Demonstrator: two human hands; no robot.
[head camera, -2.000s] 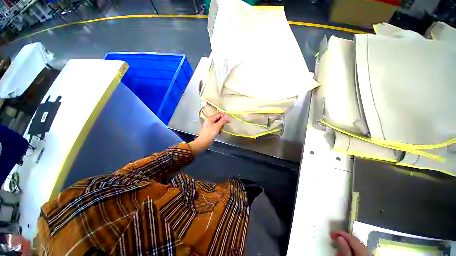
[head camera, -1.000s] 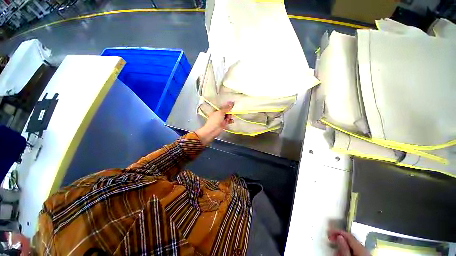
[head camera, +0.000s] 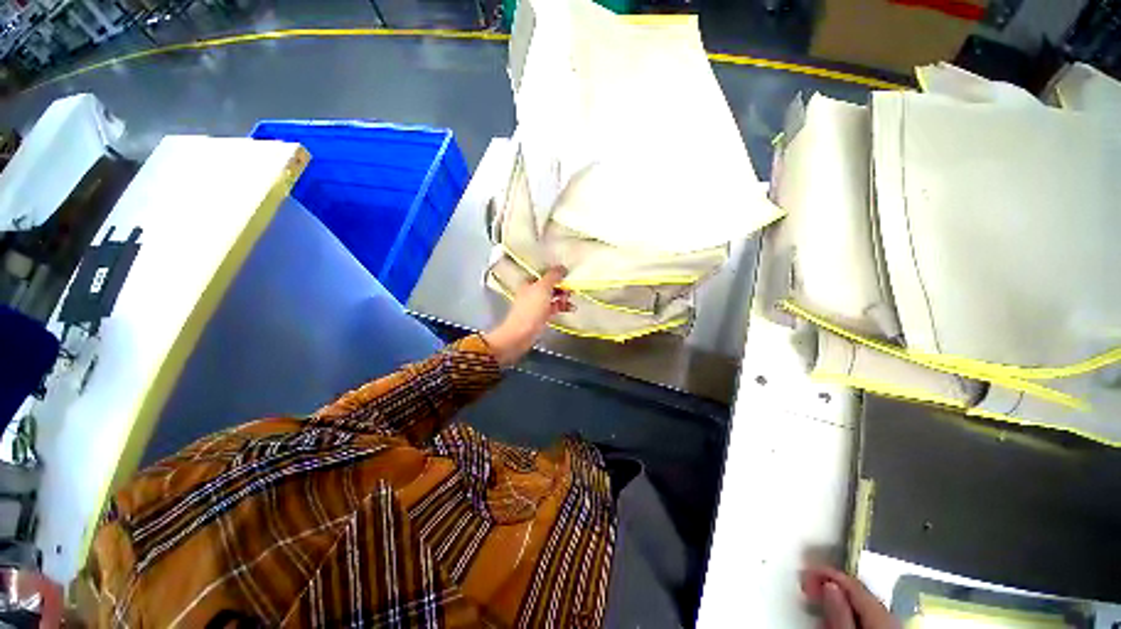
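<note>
A stack of beige workpieces (head camera: 627, 264) with yellow-bound edges lies folded on a metal surface in front of me. My left hand (head camera: 534, 312) is at its near edge, thumb on top and fingers curled, pinching a yellow-bound layer. My right hand (head camera: 848, 602) is at the bottom right, blurred and cut off by the picture's edge; something small and dark seems to be at its fingertips, but I cannot tell what. More beige workpieces (head camera: 1002, 234) with yellow edges lie on the right.
A blue bin (head camera: 369, 191) stands beyond the left table. A white table (head camera: 184, 234) edged with yellow tape curves along the left, with a black flat part (head camera: 98, 280) on it. A white table strip (head camera: 787, 473) runs down at right beside a dark surface (head camera: 971, 479). A cardboard box (head camera: 895, 35) stands behind.
My left hand has shifted slightly right along the stack's near edge since two seconds ago, its fingertips now among the layers. My right hand stays at the bottom right. The view has shifted slightly.
</note>
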